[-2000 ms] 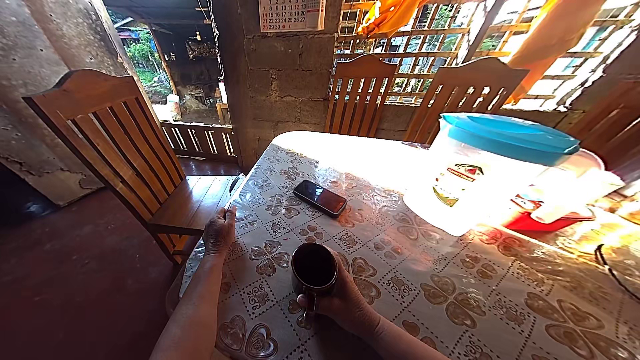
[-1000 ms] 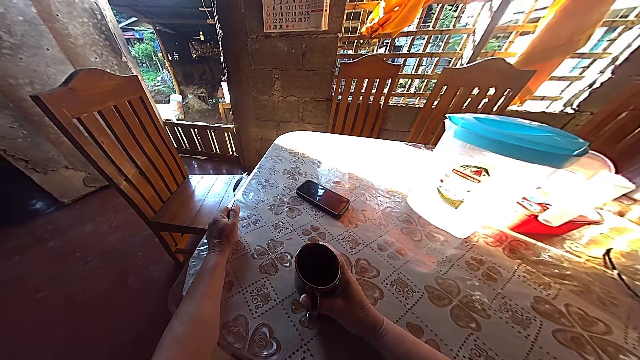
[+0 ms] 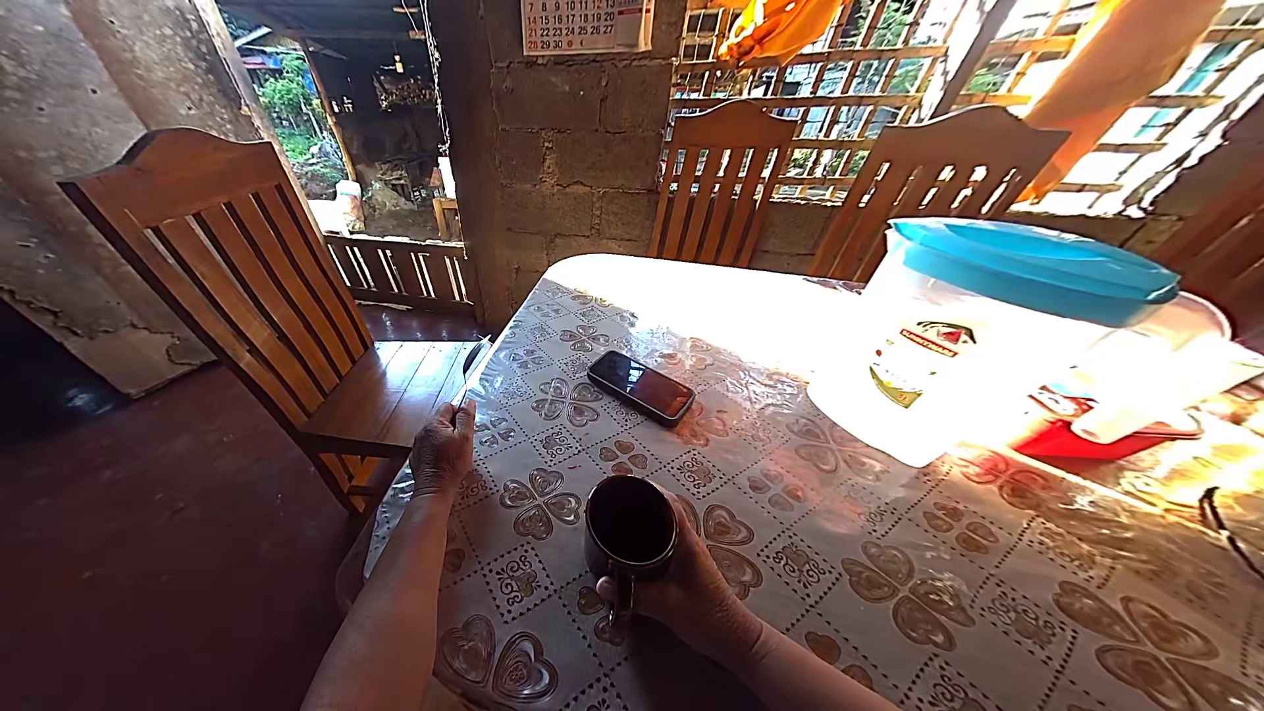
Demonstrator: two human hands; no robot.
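My right hand is wrapped round the right side of a dark mug, which stands upright near the front of the table; its handle faces me and its inside looks dark. At the table's left edge, my left hand grips something thin and pale, possibly a utensil or the edge of the plastic cover; I cannot tell which. A smartphone lies face up on the patterned tablecloth, beyond the mug and to the right of my left hand.
A clear plastic container with a blue lid stands at the right, beside a red container. A wooden chair is at the left; more wooden chairs stand behind the table, before a block wall and lattice window. A dark cord lies far right.
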